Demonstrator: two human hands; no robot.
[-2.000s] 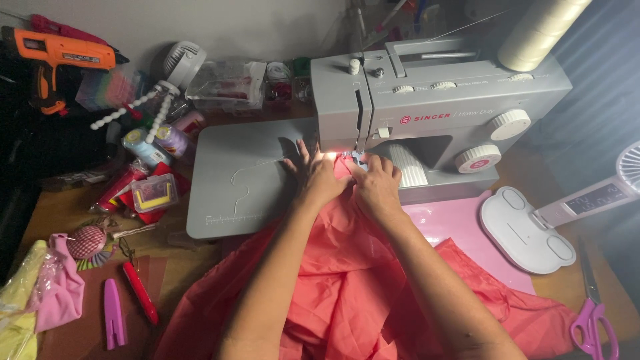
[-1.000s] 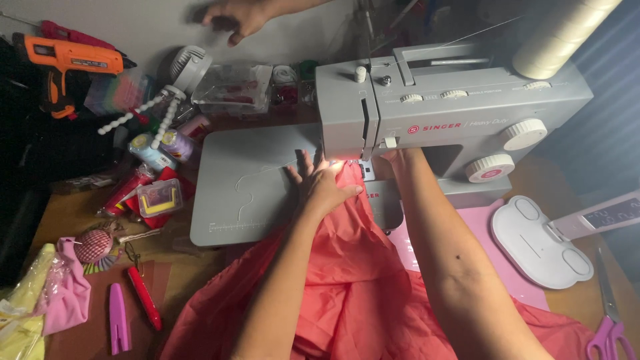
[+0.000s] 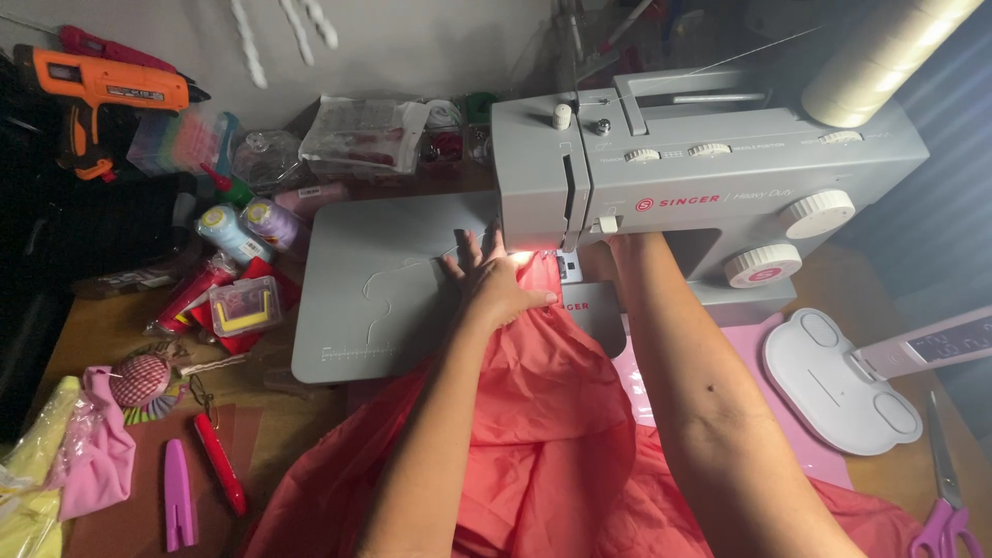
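Note:
A gray sewing machine (image 3: pixel 697 170) stands at the back with its lamp lit. Coral-red fabric (image 3: pixel 550 403) runs from the needle area down over the table's front. My left hand (image 3: pixel 496 287) rests with fingers spread on the gray extension table (image 3: pixel 387 279) and the fabric's edge, left of the needle. Behind the machine's head my right hand is hidden; only the forearm shows, passing under the machine's arm. A loose white thread (image 3: pixel 368 291) lies on the extension table. The presser foot is mostly hidden by the machine's head and the fabric.
Thread spools (image 3: pixel 232 232), a plastic box (image 3: pixel 246 306), a pincushion (image 3: pixel 140 380) and a red pen (image 3: pixel 220 463) lie left. An orange heat gun (image 3: pixel 101 85) is at the back left. On the right are a white lamp base (image 3: pixel 841 380) and purple-handled scissors (image 3: pixel 942 519); a large thread cone (image 3: pixel 887 62) stands above.
My right hand has moved from the fabric at the needle to behind the machine's head. Another hand, seen at the top one second ago, is out of view. The white lamp-like object's head has left view.

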